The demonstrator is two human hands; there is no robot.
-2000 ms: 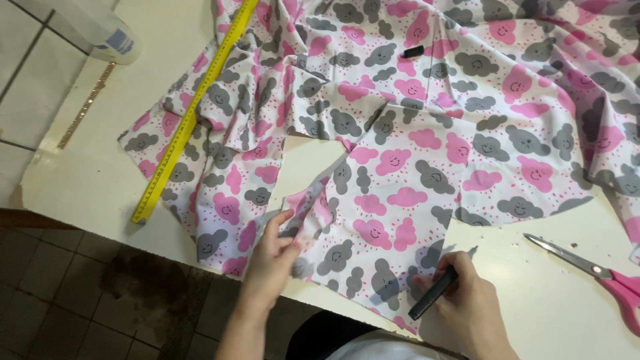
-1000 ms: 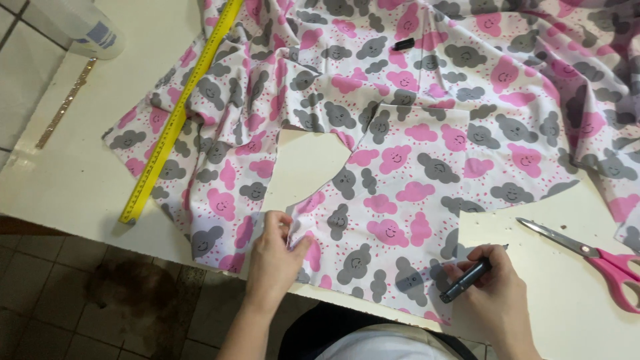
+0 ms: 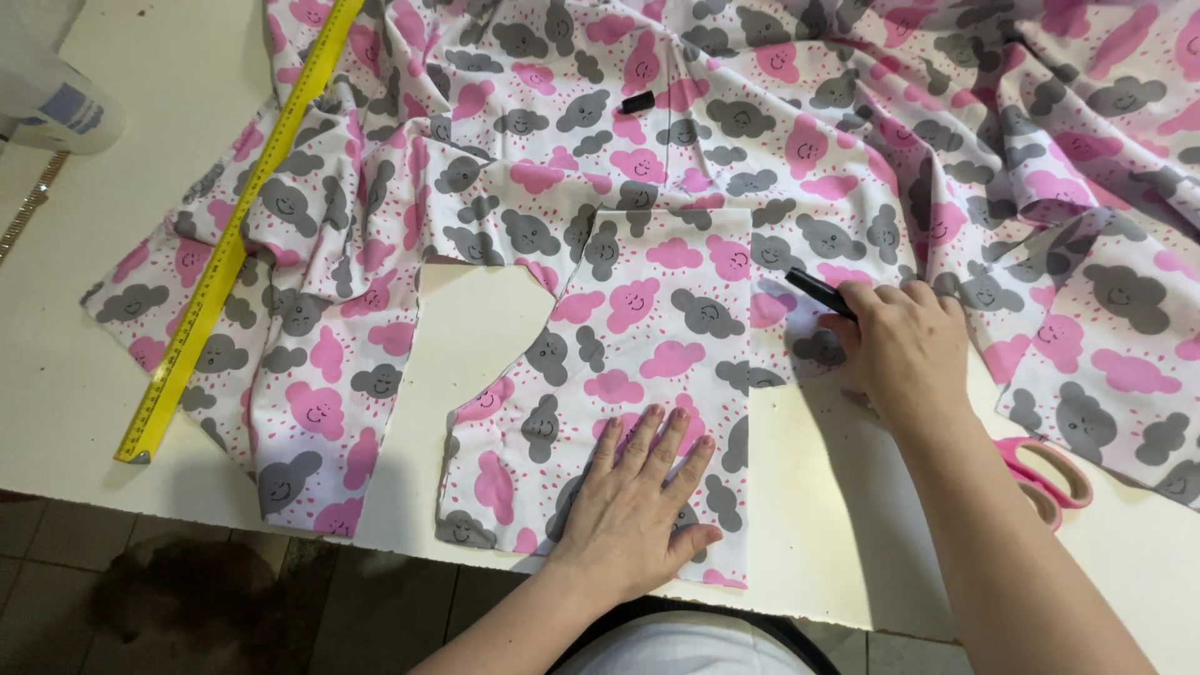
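A cut piece of cloud-print fabric [image 3: 656,309] lies on the larger cloth of the same pink and grey print [image 3: 741,122]. My left hand [image 3: 637,497] rests palm down on the piece's lower part, fingers spread. To its upper right, my right hand [image 3: 895,337] holds a black marker [image 3: 820,292], which points up and left above the cloth near the piece's right edge. The marker's black cap [image 3: 637,102] lies on the cloth farther up. Pink-handled scissors [image 3: 1055,473] sit by my right forearm, their blades mostly hidden by the arm and cloth.
A yellow tape measure or ruler [image 3: 239,234] slants over the cloth at the left. A translucent plastic container [image 3: 70,108] and a narrow metallic strip [image 3: 31,206] are on the white table [image 3: 787,544] at the far left. Its front edge runs before my body.
My left hand has let go of the piece's left edge and now lies flat on it. My right hand has moved up and away from the lower right corner with the marker. The piece lies flatter.
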